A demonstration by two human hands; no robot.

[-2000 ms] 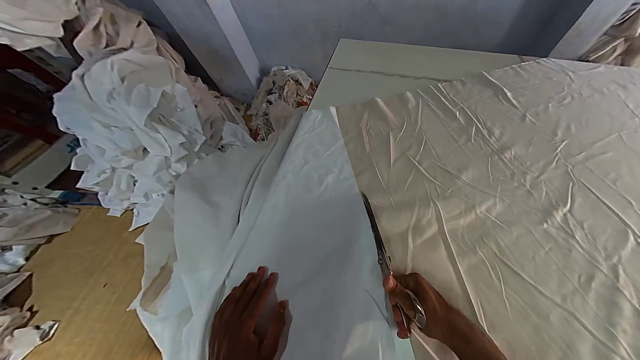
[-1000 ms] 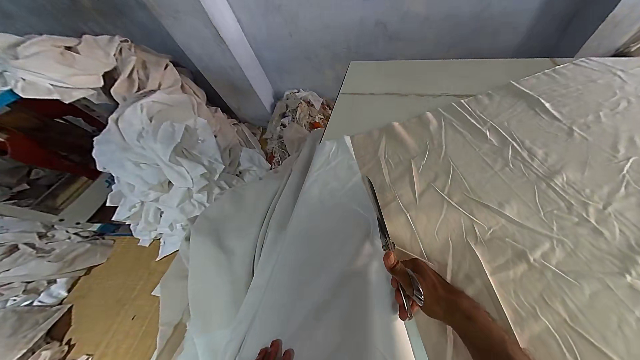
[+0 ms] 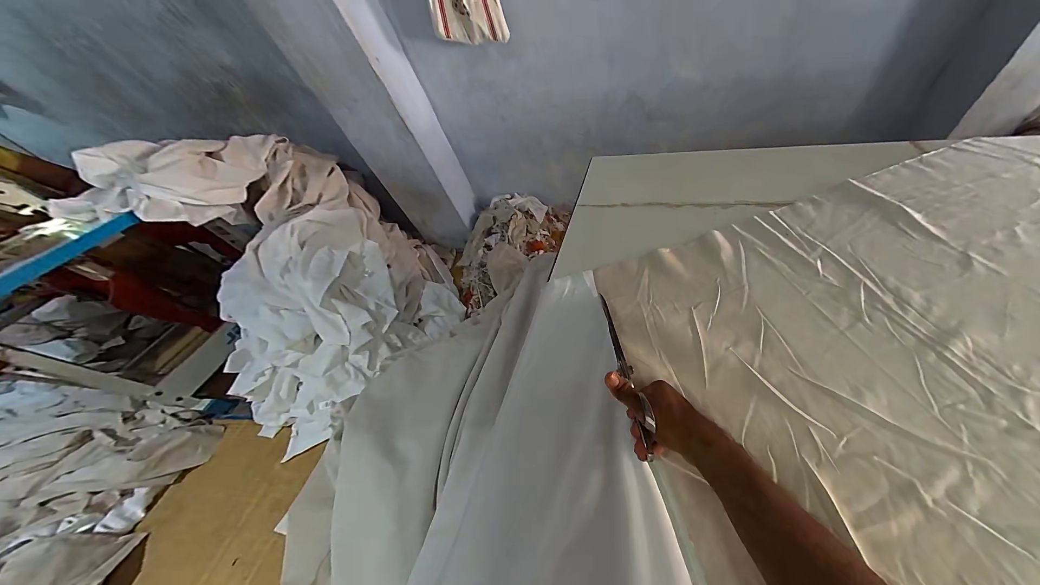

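Observation:
My right hand (image 3: 654,418) grips the handles of metal scissors (image 3: 619,345), whose dark blades lie along the line between two stretches of fabric. To their left runs pale white fabric (image 3: 561,455), hanging in long folds over the table's left side. Creased beige fabric (image 3: 861,325) spreads over the table to their right. Below my right hand a narrow gap parts the two stretches and shows a strip of the tabletop. My left hand is out of view.
The pale tabletop (image 3: 674,187) shows at the back, against a grey wall. A heap of crumpled white cloth (image 3: 317,301) stands left of the table, with more scraps (image 3: 512,236) in the corner. Further left are a blue-edged rack (image 3: 65,252), cloth piles (image 3: 73,471) and brown flooring (image 3: 231,504).
My right hand and the scissors have moved forward along the fabric, toward its far edge. My left hand, earlier on the white fabric, has left the view. The view has tilted up.

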